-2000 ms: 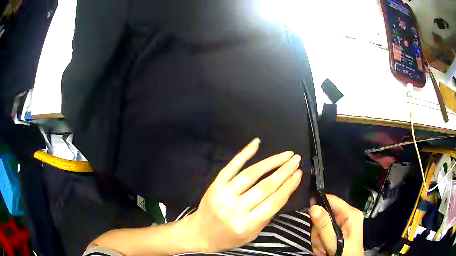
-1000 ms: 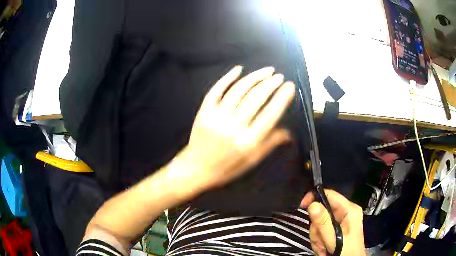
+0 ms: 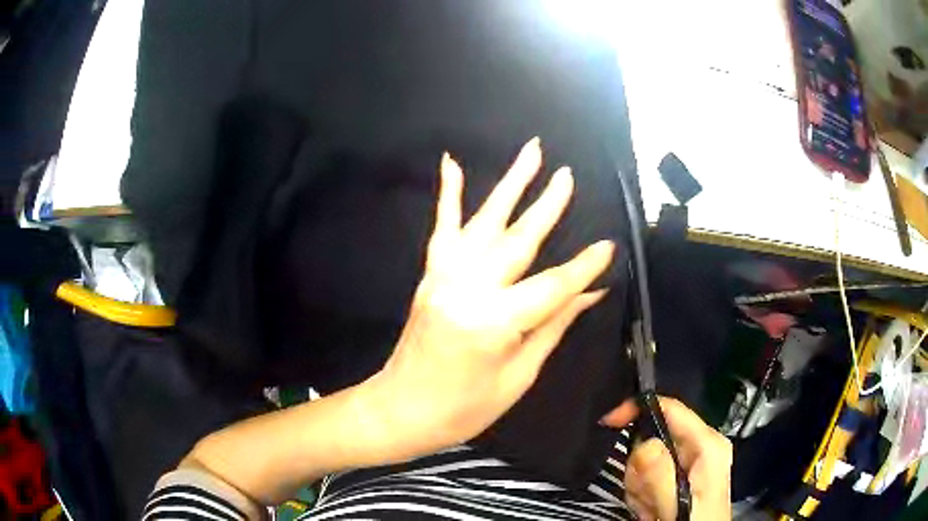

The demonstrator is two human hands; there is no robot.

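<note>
A large black garment panel (image 3: pixel 356 193) covers the table and hangs over my striped lap. My left hand (image 3: pixel 488 295) lies flat on the panel with its fingers spread, left of the shears. My right hand (image 3: pixel 684 463) is at the bottom right, closed around the black handle of the fabric shears (image 3: pixel 638 275). The long blades point away from me along the panel's right edge and look nearly closed; the cloth partly hides them. A small dark fabric offcut (image 3: pixel 679 179) lies right of the blades.
A red-cased smartphone (image 3: pixel 829 97) with a white cable (image 3: pixel 844 275) lies on the white table (image 3: pixel 728 122) at the upper right. A slim dark stick (image 3: pixel 894 204) is beside it. A yellow rim (image 3: pixel 117 306) shows at the left. Bright glare is at the top.
My left hand first moved up the panel, then came slightly back towards me with fingers spread wider. The panel's lower part has shifted. The shears remain in my right hand at the right edge.
</note>
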